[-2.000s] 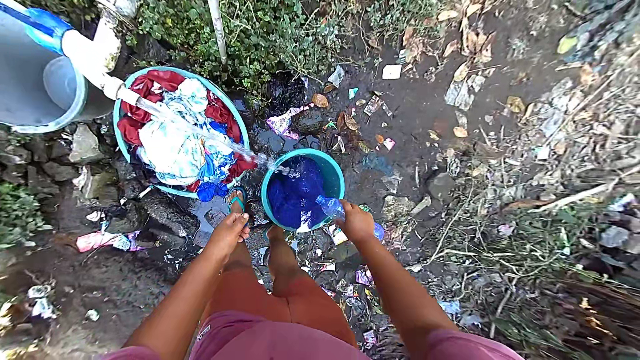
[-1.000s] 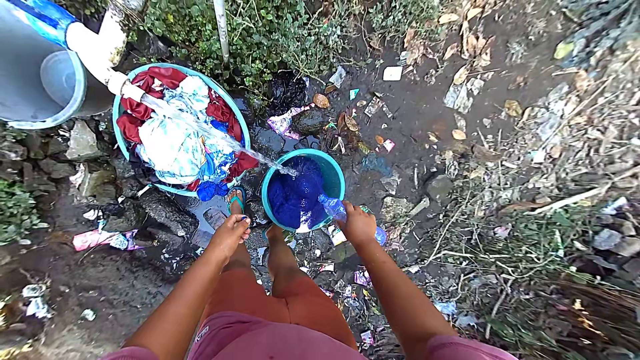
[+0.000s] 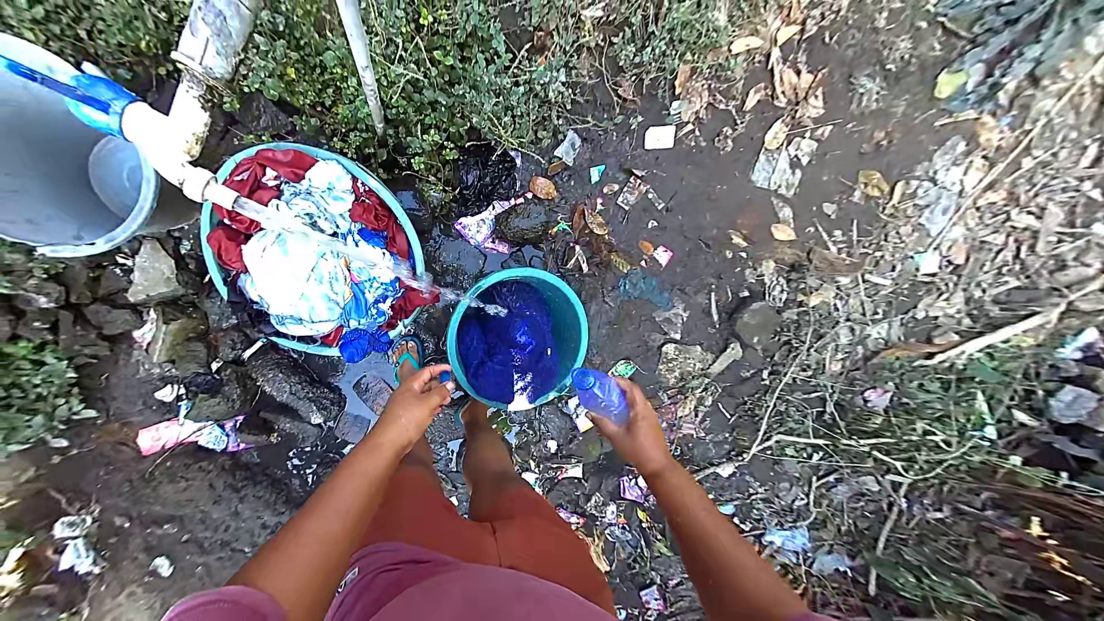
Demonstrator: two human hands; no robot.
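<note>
My right hand point(image 3: 636, 431) is closed around a translucent blue plastic bottle point(image 3: 601, 395), beside the right rim of a teal bucket point(image 3: 569, 319). My left hand point(image 3: 418, 398) pinches a small blue cap point(image 3: 445, 378) by the bucket's lower left rim. Dark blue cloth point(image 3: 517, 341) lies in water inside the bucket. A stream of water point(image 3: 345, 246) runs from a white pipe point(image 3: 159, 147) into it, passing over a wide teal tub point(image 3: 405, 226) heaped with red, white and blue laundry point(image 3: 302, 267).
A large grey bucket point(image 3: 52, 164) stands at the upper left, near stones point(image 3: 155, 272) and a white pole point(image 3: 360, 65). Litter and dry leaves lie on the wet, dark ground. Twigs and branches point(image 3: 1018, 332) spread at the right; green plants line the top.
The bottle in my right hand has moved from over the bucket's lower right edge to just outside the rim, and its tilt has changed. My left hand has stayed nearly in place.
</note>
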